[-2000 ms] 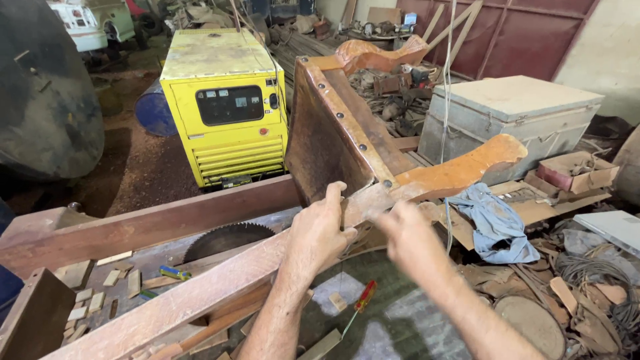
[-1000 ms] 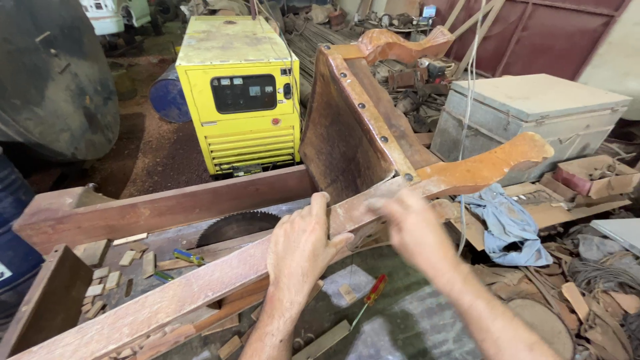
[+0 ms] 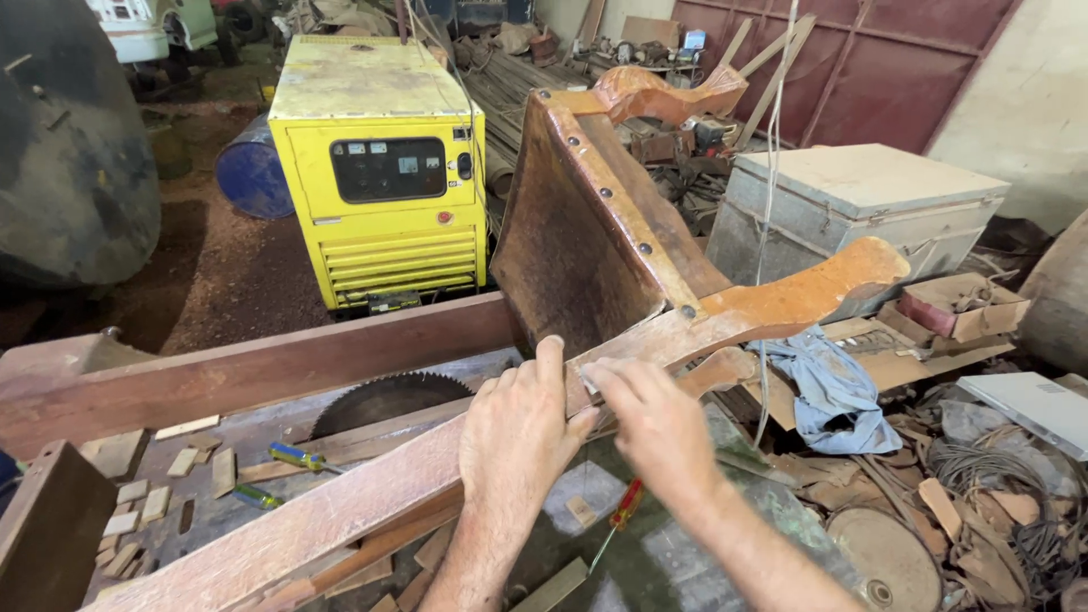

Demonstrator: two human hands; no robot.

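Observation:
A wooden chair frame [image 3: 340,515] lies tilted across a saw table, its long rail running from lower left to a curved, varnished end [image 3: 790,293]. A brown leather panel [image 3: 569,229] is fixed to it with dark studs. My left hand [image 3: 520,425] grips the rail near the middle, thumb and fingers around its edges. Just to its right, my right hand [image 3: 650,416] presses a small pale piece, perhaps sandpaper, against the same rail; the fingers hide most of it. A red-handled screwdriver [image 3: 626,503] lies below my right hand.
A circular saw blade [image 3: 387,404] rises from the table, left of my left hand. Two screwdrivers [image 3: 295,456] and small wood blocks [image 3: 155,503] lie at left. Behind stand a yellow generator [image 3: 382,187] and a grey chest [image 3: 850,212]. A blue cloth [image 3: 829,391] hangs at right.
My right hand has shifted a little along the rail, back toward my left hand, since one second ago. My left hand keeps its hold on the rail.

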